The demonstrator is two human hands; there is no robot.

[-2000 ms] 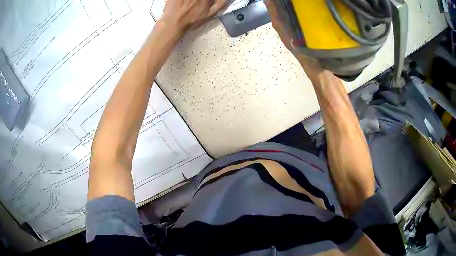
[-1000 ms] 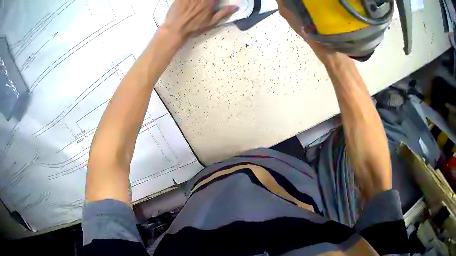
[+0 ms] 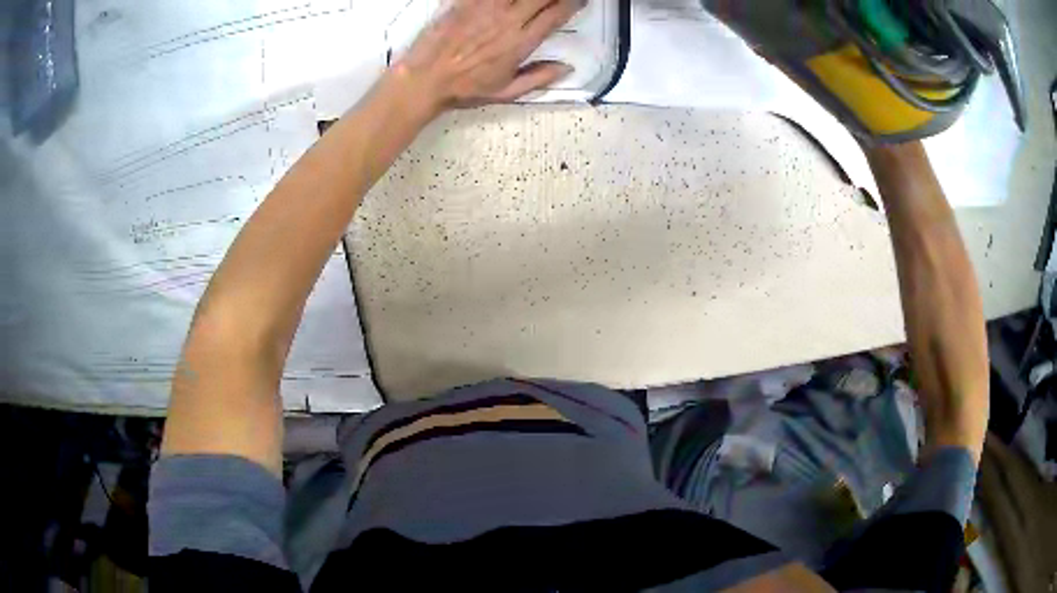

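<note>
A yellow and grey straight-knife cutter (image 3: 887, 99) is at the top right, with coiled cable on its motor. My right forearm (image 3: 945, 290) reaches up behind the motor, and the motor hides my right hand and its fingers. My left hand (image 3: 498, 52) lies palm down with fingers apart at the top centre, on white paper beside a rounded, dark-edged outline (image 3: 609, 58). The white paper marker (image 3: 209, 220) with thin pattern lines covers the left side. The cutter's blade and base plate are not visible.
The pale, speckled tabletop (image 3: 580, 255) lies in front of my body, with dark specks on it. A shiny grey block (image 3: 44, 70) lies at the top left. More white paper with a dark curved edge is at the upper right. Grey cloth heaps (image 3: 800, 446) lie below the table edge.
The view has turned and shifted. The cutter has moved right with my right arm, and its motor is tilted differently. My left hand has moved slightly right and its fingers are spread on the paper.
</note>
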